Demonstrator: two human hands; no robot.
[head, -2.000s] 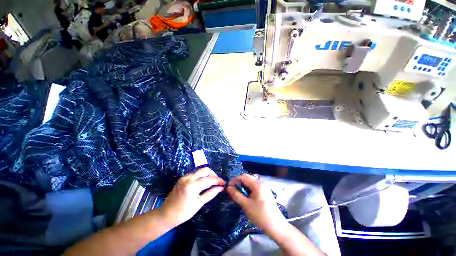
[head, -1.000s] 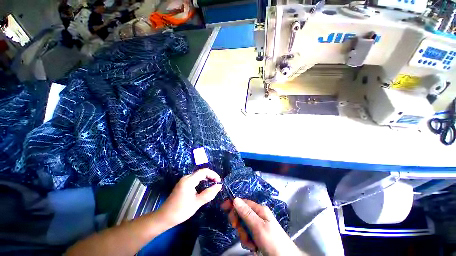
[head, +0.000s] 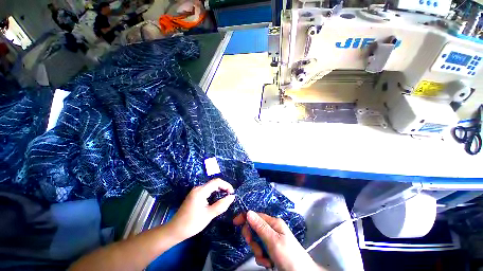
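Note:
A dark navy garment [head: 159,127] with pale broken lines lies over the green side surface and down onto my lap. A small white label [head: 212,166] shows on it just above my left hand. My left hand [head: 204,204] pinches a bunched edge of the garment between thumb and fingertips. My right hand [head: 267,235] is just below and to the right, closed around a slim dark tool [head: 258,241] that is mostly hidden in the fist. The tool's tip points up toward the pinched cloth; whether it touches is unclear.
A white sewing machine [head: 344,53] stands on the cream table [head: 238,127] with a blue front edge. Black-handled scissors [head: 468,138] lie at the far right. A pale cord [head: 339,227] runs from my lap to the under-table frame, near a large white roll [head: 405,214]. A person [head: 103,22] is behind.
Two seconds ago my right fingertips met my left at the edge; my right hand has since moved down, closed around the tool. Since one second ago, hands and garment have barely moved.

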